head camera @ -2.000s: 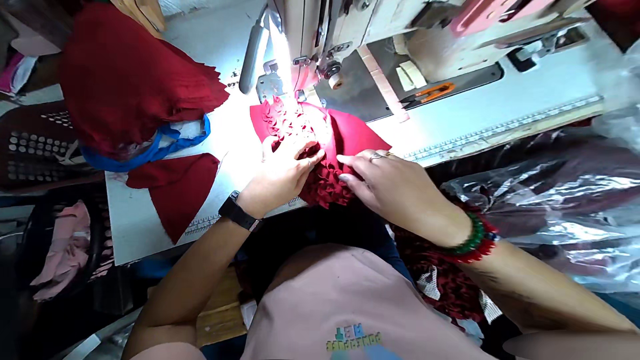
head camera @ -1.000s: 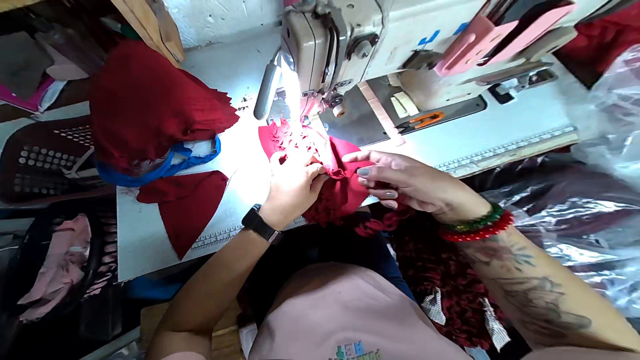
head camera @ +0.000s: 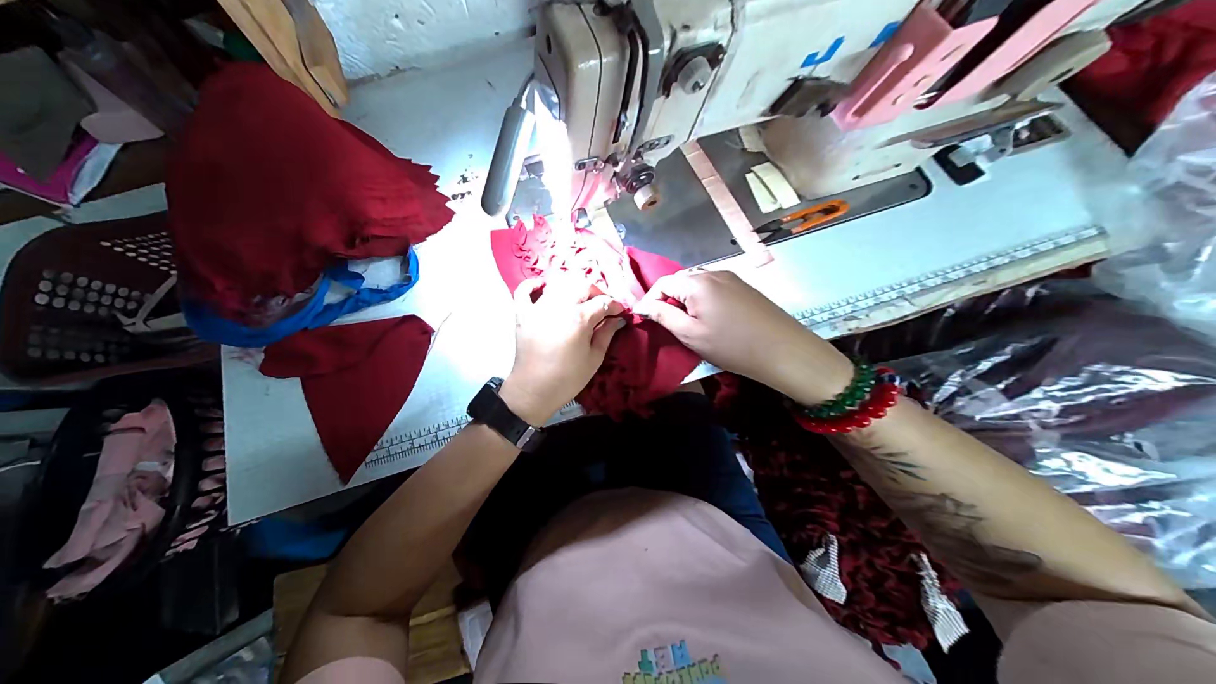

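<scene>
Red fabric with a ruffled part [head camera: 636, 366] lies under the head of a sewing machine [head camera: 594, 85], its far end in the bright lamp light at the needle area. My left hand [head camera: 560, 332] rests on the fabric just in front of the needle area, thumb and forefinger pinching a fold. Beside it on the right, my right hand [head camera: 708, 318] pinches the same fabric, its fingertips close to the left ones. The needle tip is lost in glare. A flat red fabric piece [head camera: 366, 389] lies on the table to the left.
A heap of red fabric [head camera: 285, 190] with a blue band [head camera: 351, 309] sits at the left, over a perforated basket [head camera: 85, 304]. Orange thread snips [head camera: 812, 217] lie on the machine bed. Measuring tape [head camera: 950, 275] runs along the table edge. Plastic-wrapped material [head camera: 1073, 380] is at the right.
Two seconds ago my right hand lay flatter on the fabric; one second ago it was raised with fingers curled. It is now lower, against my left fingertips. The view has shifted somewhat.
</scene>
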